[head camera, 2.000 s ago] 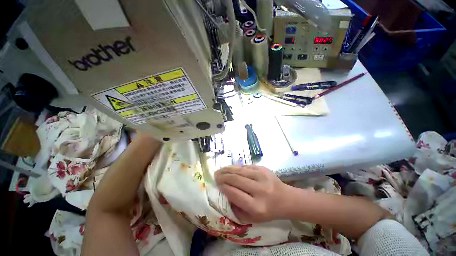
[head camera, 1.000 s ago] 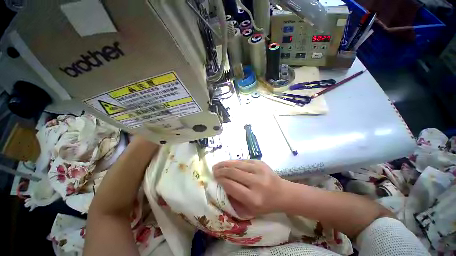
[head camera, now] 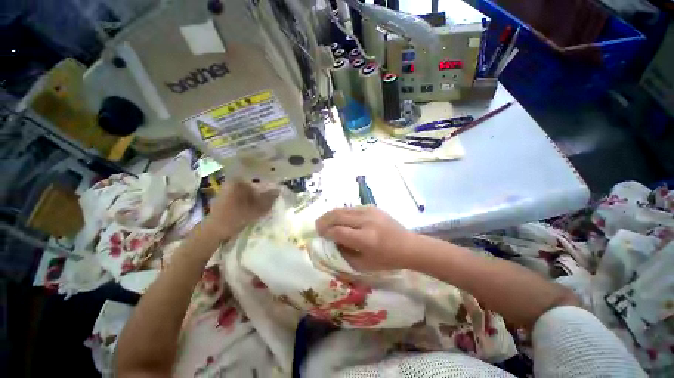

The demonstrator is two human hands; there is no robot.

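The cream floral garment piece [head camera: 295,273] hangs from the front of the machine bed over my lap. My left hand [head camera: 240,207] holds its far left edge beside the sewing head, slightly blurred. My right hand [head camera: 362,235] is closed on a fold of the cloth in front of the needle area, fingers bunched. The beige sewing machine head [head camera: 222,81] with "brother" and a yellow-white label stands above my left hand. The presser foot and needle area is mostly lost in the lamp's glare. The cloth under my fingers is hidden.
A dark green screwdriver [head camera: 366,190] and a thin stick [head camera: 411,190] lie on the white table [head camera: 510,170]. Snips [head camera: 443,124] and a red-brown pencil [head camera: 480,120] lie on beige cloth. Thread cones [head camera: 369,88], a control box [head camera: 436,63] and a blue crate [head camera: 569,44] are behind. Floral heaps lie on both sides.
My left hand has come out from behind the machine head and shows on the cloth. My right hand and the cloth front have risen in the picture. The view has shifted, showing more machinery at left.
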